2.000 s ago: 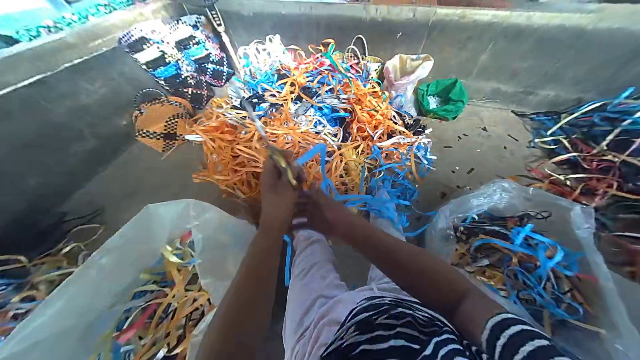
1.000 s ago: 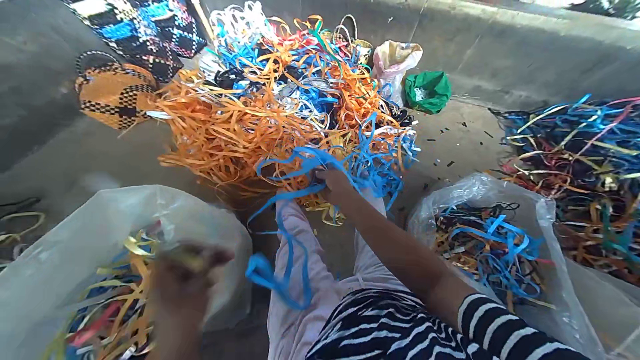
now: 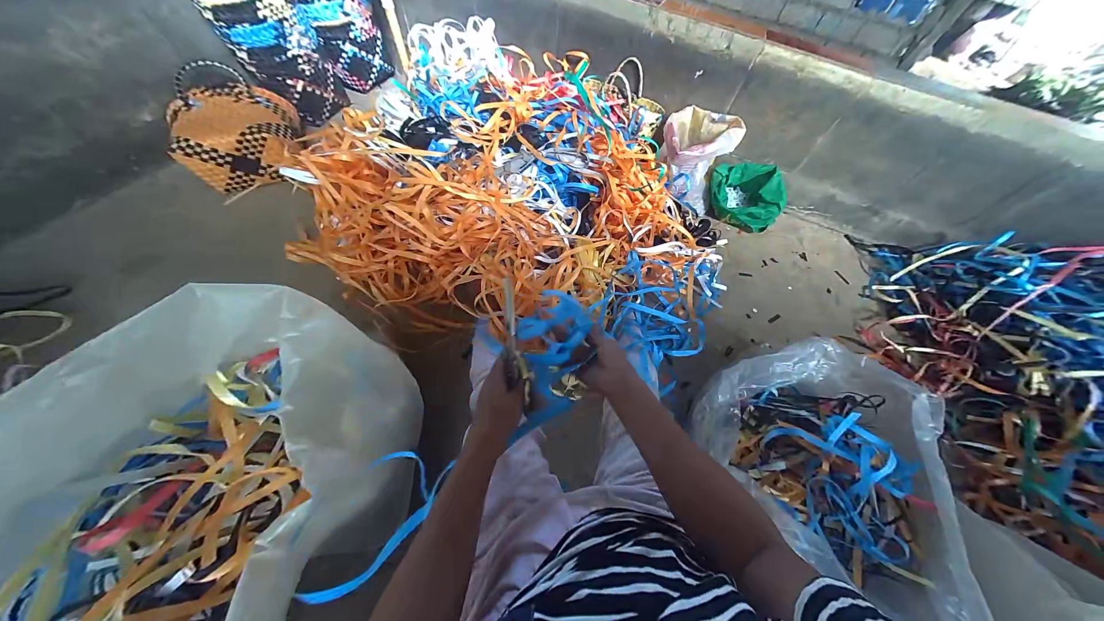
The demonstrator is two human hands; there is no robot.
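Note:
My left hand (image 3: 500, 398) is closed around what looks like a pair of scissors (image 3: 510, 315), its narrow blade pointing up and away from me. Just to the right, my right hand (image 3: 601, 360) grips a looped bundle of blue plastic strapping (image 3: 556, 332). The bundle is blurred and lies between both hands, hiding some fingers. A loose blue strap (image 3: 379, 565) trails down past my left forearm. Beyond the hands spreads a large heap of orange, white and blue plastic straps (image 3: 423, 216), with blue strands at its near right side (image 3: 664, 302).
Plastic sacks of mixed straps stand at the left (image 3: 336, 388) and right (image 3: 811, 362). Woven baskets (image 3: 233, 134) lie at the back left. A pale sack (image 3: 694, 142) and a green bag (image 3: 749, 198) stand by the low wall (image 3: 862, 147). More straps (image 3: 992, 345) lie far right.
My left hand has come from over the left sack back beside my right hand. The blue straps, spread in long loops a second ago, are now bunched between the hands.

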